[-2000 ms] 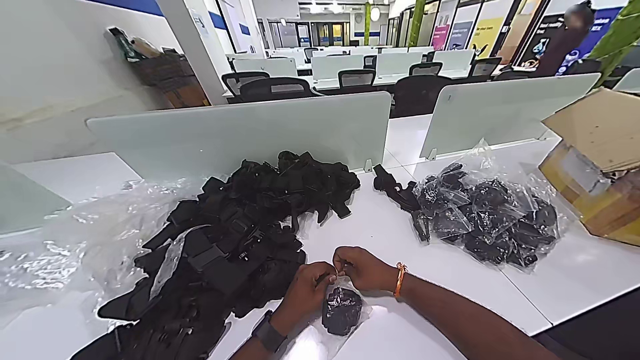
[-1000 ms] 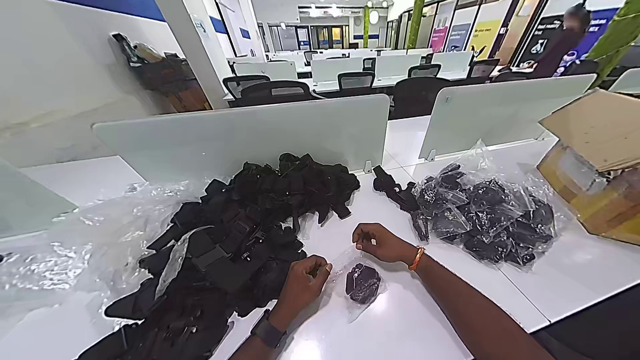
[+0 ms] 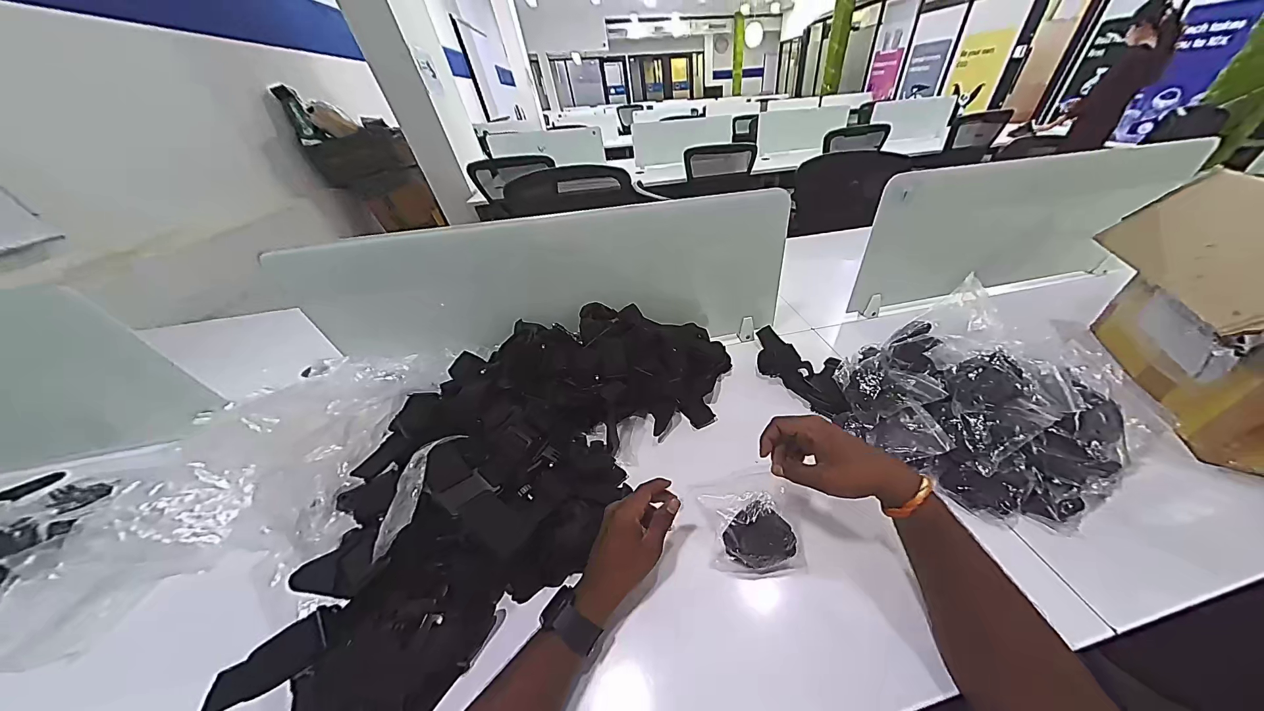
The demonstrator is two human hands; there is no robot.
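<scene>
A clear plastic bag with a folded black item (image 3: 758, 536) inside lies on the white desk (image 3: 681, 632) between my hands, touched by neither. On its left is my left hand (image 3: 632, 538), fingers curled and apart, holding nothing; a dark watch is on that wrist. Above and right of the bag, my right hand (image 3: 834, 457) is raised with bent fingers and nothing visible in them; its wrist wears an orange band. A large heap of black straps and fabric pieces (image 3: 513, 464) spreads left of my left hand. Several bagged black items (image 3: 997, 425) are piled beyond my right hand.
Clear plastic sheeting (image 3: 227, 504) covers the desk's left part. Loose black straps (image 3: 795, 370) lie near the frosted divider (image 3: 553, 267). An open cardboard box (image 3: 1185, 346) stands at the right edge. Behind are chairs and desks, with a person (image 3: 1126, 84) at the far right.
Two seconds ago both hands pinched the top of the small bag; both have let go and moved apart. The bag now rests on the desk. The far person has come further into view.
</scene>
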